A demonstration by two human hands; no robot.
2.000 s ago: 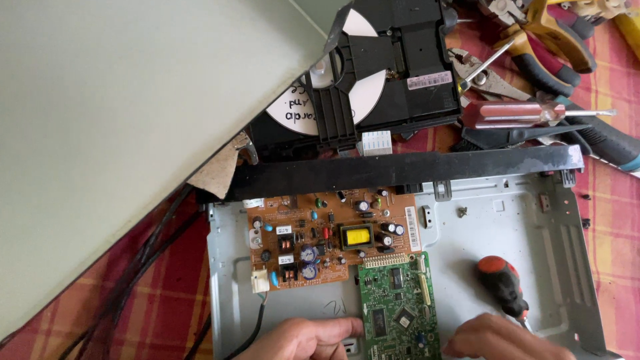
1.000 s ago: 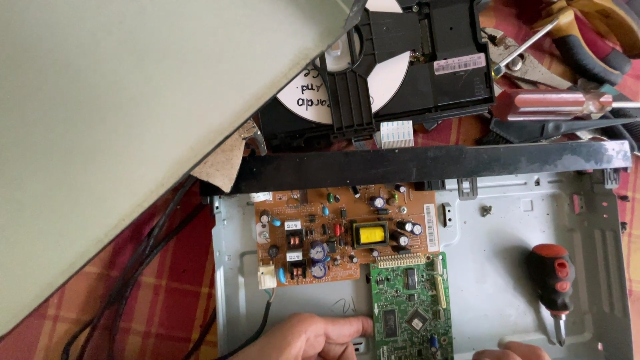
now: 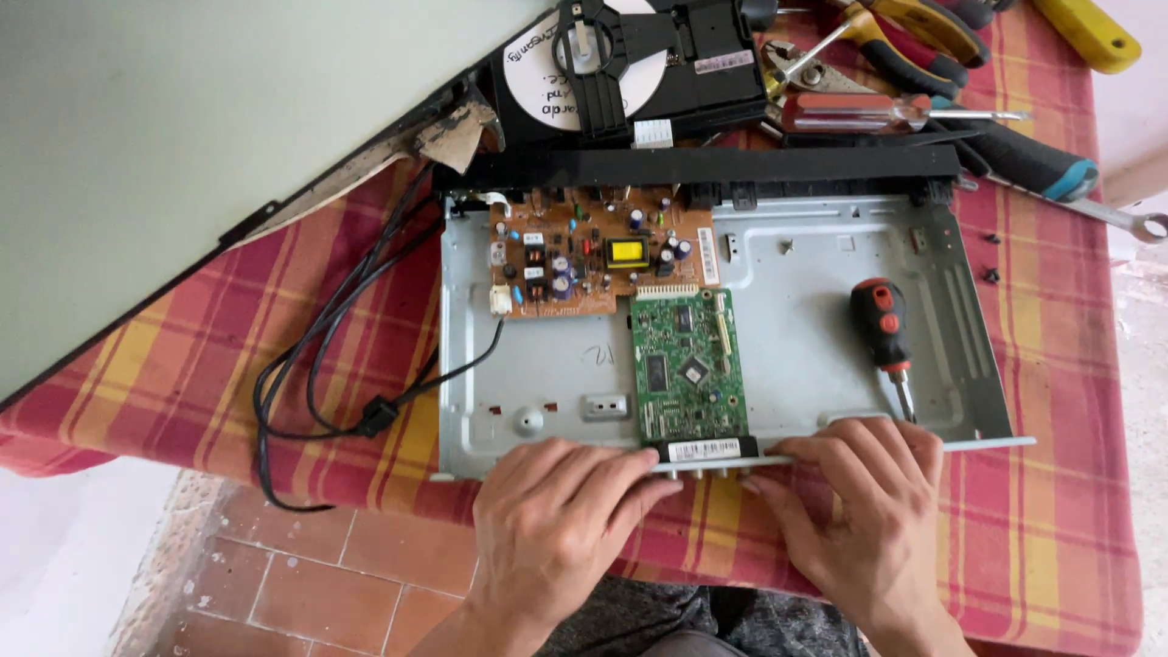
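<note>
My left hand (image 3: 557, 520) grips the near rim of the metal chassis (image 3: 566, 365) of an opened disc player, left of the connector block (image 3: 704, 449). On the block's right, my right hand (image 3: 853, 497) pinches the same rim between thumb and fingers. A green circuit board (image 3: 684, 365) runs from the block to the brown power board (image 3: 598, 260), which lies by the black front panel (image 3: 693, 169). A stubby red-and-black screwdriver (image 3: 883, 324) rests in the chassis, its tip close to my right fingers.
Behind the panel lies a disc drive (image 3: 721, 73) holding a disc. Pliers (image 3: 912, 55), a clear-handled red screwdriver (image 3: 858, 113) and a wrench (image 3: 1118, 215) sit at the back right. A black cable (image 3: 319, 347) loops on the left, beside a large pale panel (image 3: 228, 119). Small screws (image 3: 992, 274) lie on the right.
Both hands have come to the chassis's near rim; my left hand was at the green board's left edge before. The view has shifted and shows more of the near side.
</note>
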